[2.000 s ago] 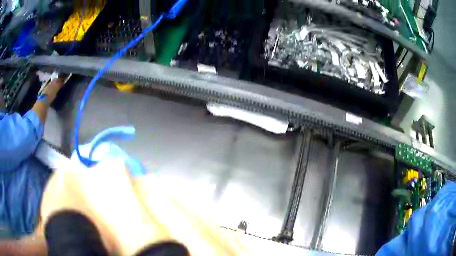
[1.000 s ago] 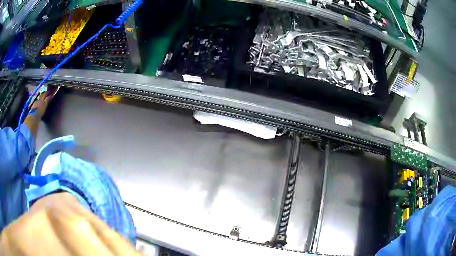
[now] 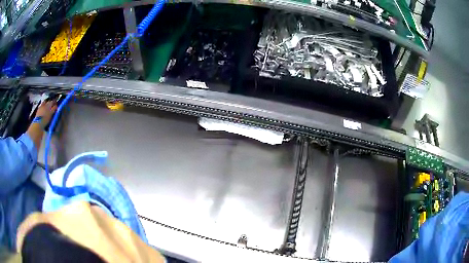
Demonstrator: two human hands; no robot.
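Note:
My left hand [image 3: 87, 233] is large, close and blurred at the lower left, cut off by the bottom edge. Black material shows on it; its fingertips and any held thing are hidden. Its blue sleeve [image 3: 110, 192] has a blue coiled wrist-strap cord [image 3: 50, 146] running up from the cuff. At the right edge, a blue sleeve [image 3: 437, 236] covers part of a green circuit board [image 3: 417, 203] with yellow parts; my right hand is not visible.
A conveyor rail [image 3: 231, 108] crosses above shiny metal plates [image 3: 169, 164]. Behind it are bins of silvery metal strips [image 3: 319, 56], black parts [image 3: 208, 54] and yellow parts [image 3: 67, 41]. A coworker's arm [image 3: 20, 154] reaches in at the left. A white sheet [image 3: 241, 131] lies by the rail.
My left hand first moved down and left, with more sleeve showing, then shifted slightly right. The cord swung left, then partly back. The sleeve at the right has barely moved.

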